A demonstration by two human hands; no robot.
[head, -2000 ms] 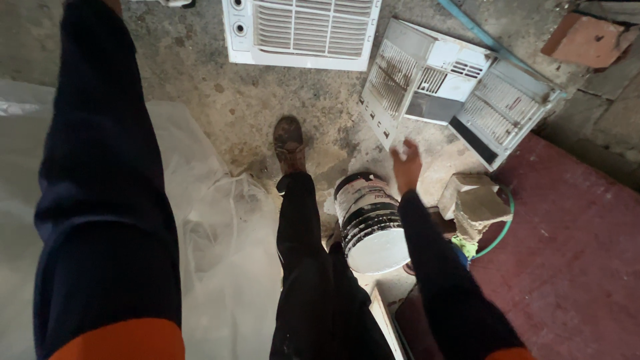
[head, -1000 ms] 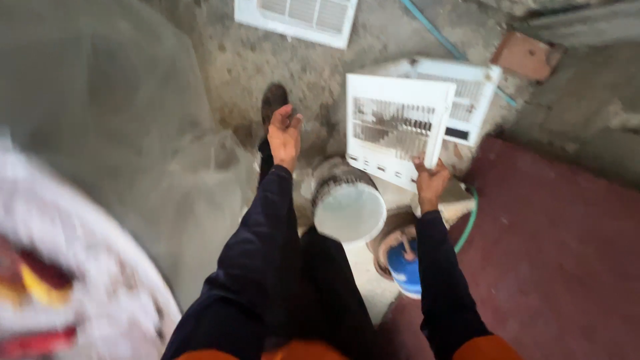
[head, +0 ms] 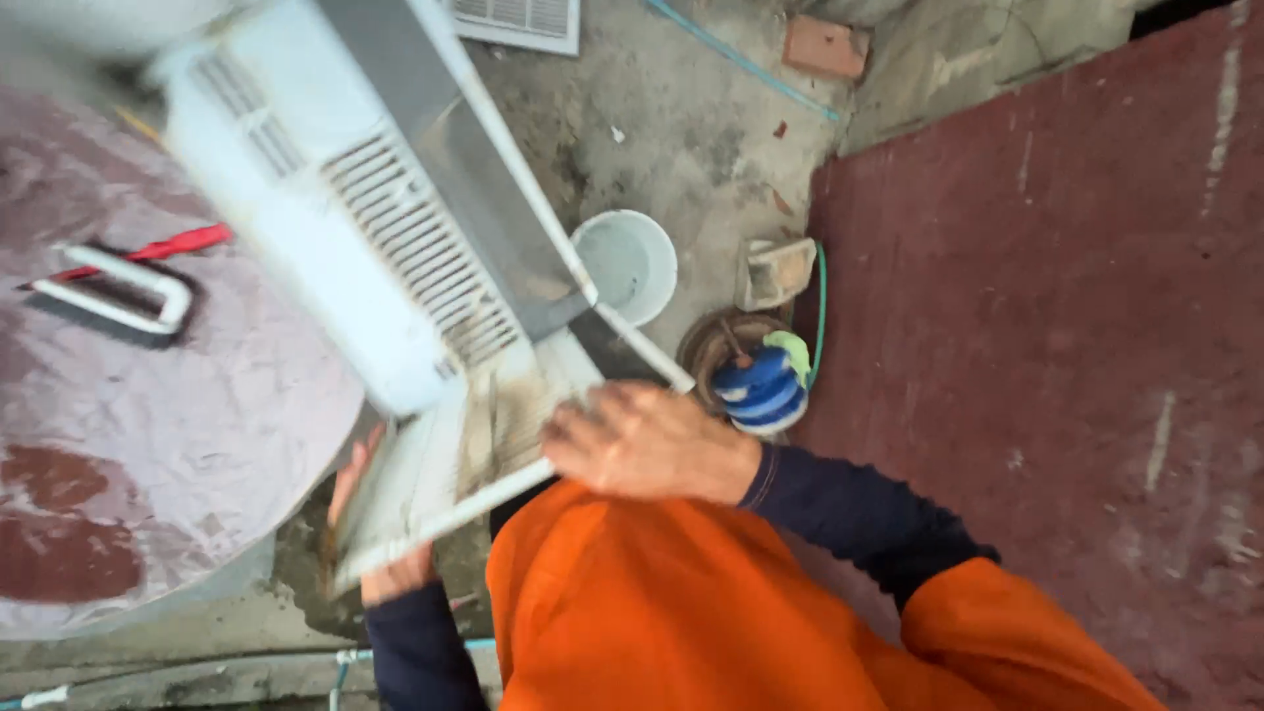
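In the head view both my hands hold a dirty white plastic air conditioner housing [head: 296, 212] with slatted vents and a grey inner strip. Its upper part extends over a round table at the left. My left hand [head: 395, 573] grips the lower left end from beneath, with its fingers partly hidden behind the panel. My right hand [head: 652, 444] lies on the housing's lower right edge, fingers bent over it. Just beyond the housing stands a white bucket [head: 632, 267] with cloudy liquid inside. On the table, a scrub brush with a white handle [head: 118, 286] lies by a red-handled tool [head: 178, 242].
The round table [head: 247, 474] bears a wrinkled plastic cover. Right of the bucket are a concrete block [head: 775, 272] and a blue-and-white striped object [head: 760, 385] on a round brown container. A white grille panel [head: 523, 20], blue hose [head: 741, 59] and brick [head: 825, 47] lie beyond.
Both hands are now on the housing; one second ago my right hand held a white grille panel and my left hand was free of it. The view has swung toward the round table.
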